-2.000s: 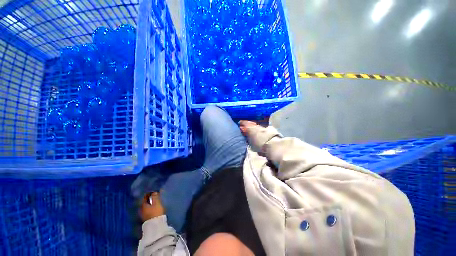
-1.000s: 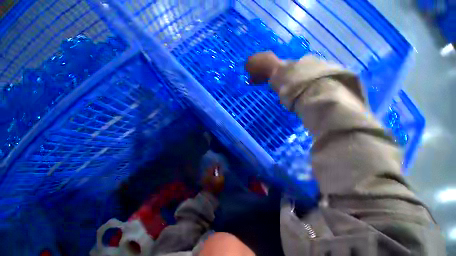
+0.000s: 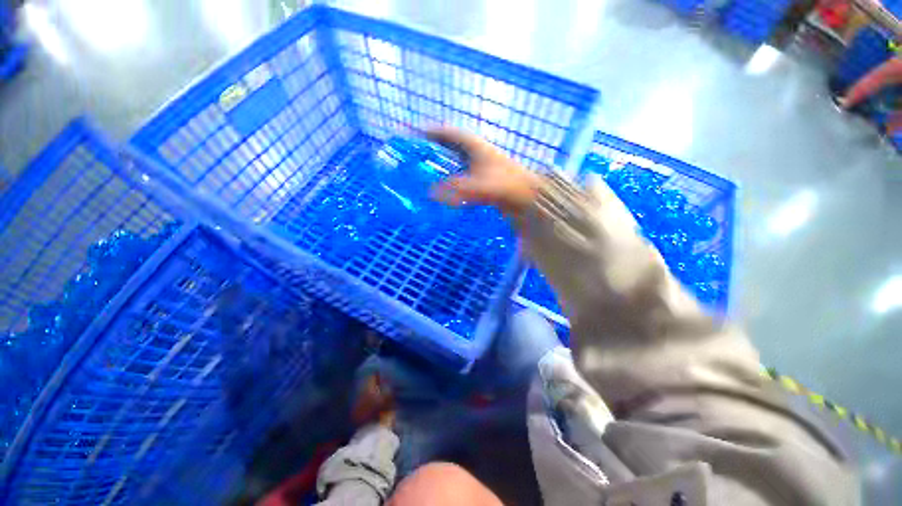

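A large blue slatted crate (image 3: 445,351) stands tilted in front of me, with glossy blue balls (image 3: 346,212) over part of its grid floor. My right hand (image 3: 485,180) reaches over this crate, blurred, with thumb and fingers apart. A pale blue streak, possibly a moving ball, shows just left of its fingers; I see nothing gripped. My left hand (image 3: 374,397) is low by my lap, small, dark and blurred. Its fingers and anything in them cannot be made out.
Another blue crate (image 3: 188,237) with balls is at the left. A fuller crate (image 3: 734,247) stands behind my right forearm. Yellow-black floor tape (image 3: 841,413) runs at the lower right. Another person's hand (image 3: 878,84) shows at the upper right edge.
The view has swung, so the middle crate sits further left and more of the floor shows. My right hand was over the balls with fingers curled; its fingers are now spread.
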